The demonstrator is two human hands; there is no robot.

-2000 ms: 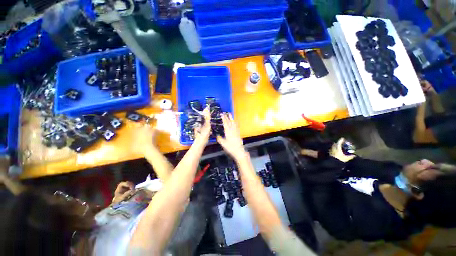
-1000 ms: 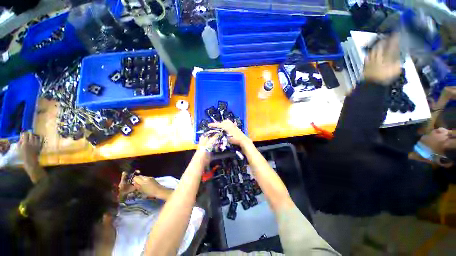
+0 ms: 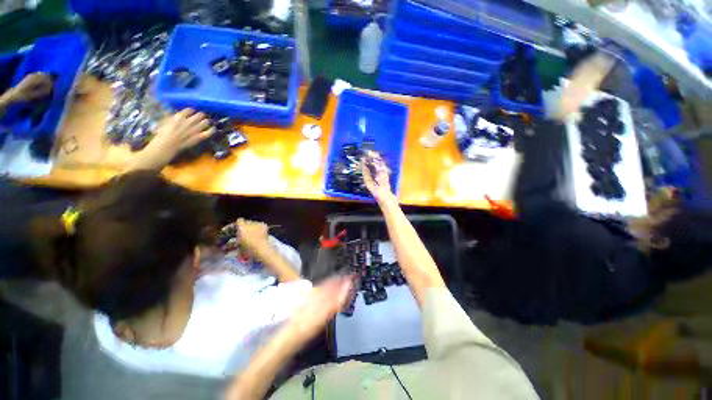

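My right hand [image 3: 376, 173] is over the near part of a blue bin [image 3: 365, 117] on the orange bench, with small black-and-pale pieces at its fingers, blurred. Black cabled housings [image 3: 346, 168] lie in that bin beside the hand. My left hand [image 3: 332, 295] is blurred, low at the left edge of a black tote [image 3: 454, 258]; whether it holds anything cannot be told. Black housings [image 3: 375, 273] lie in several rows on the pale sheet in the tote.
A person in white [image 3: 226, 320] sits close at left; a person in black [image 3: 531, 266] reaches across at right. A blue tray of housings [image 3: 176, 98], stacked blue bins [image 3: 437, 58], a white board with black parts [image 3: 631, 148] and red-handled tools [image 3: 500, 207] are around.
My hands have parted: the left drew back from the bin toward me, the right remains at the bin. The view has shifted; the person at left now reaches onto the bench.
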